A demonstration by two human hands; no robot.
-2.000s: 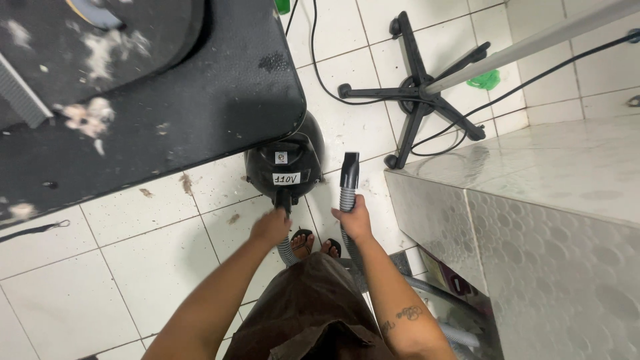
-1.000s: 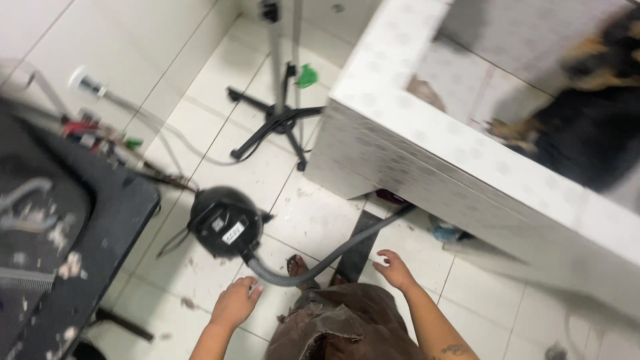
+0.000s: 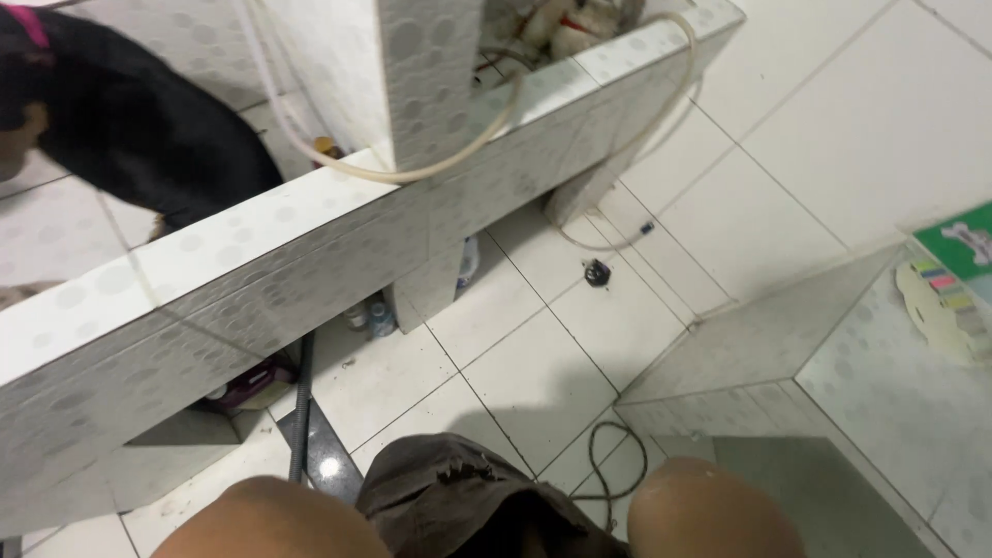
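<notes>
Neither of my hands shows in the head view. At the bottom edge, two bare, rounded parts of my body flank a torn brown apron (image 3: 457, 480); what my hands hold or touch is hidden. A grey corrugated hose (image 3: 301, 418) runs down from under the tiled tub wall (image 3: 256, 225), across a dark floor strip (image 3: 333, 453). Behind that wall stands a black dog (image 3: 163, 132) with a pink collar. Farther along, a light-coloured dog (image 3: 585, 31) with something red at its neck is partly visible. A pale flexible hose (image 3: 395, 177) loops over the wall and pillar.
Under the tub are a purple jug (image 3: 260, 384) and plastic bottles (image 3: 380, 319). A small black object (image 3: 597, 273) lies on the floor tiles. A dark cord (image 3: 643, 457) curls near the low tiled partition (image 3: 744, 341). At right is a green panel (image 3: 961, 240) with a bone shape.
Two seconds ago my right hand held the nozzle end of the hose; one second ago both hands were apart from it. Both have left the view, which has swung widely toward the tubs.
</notes>
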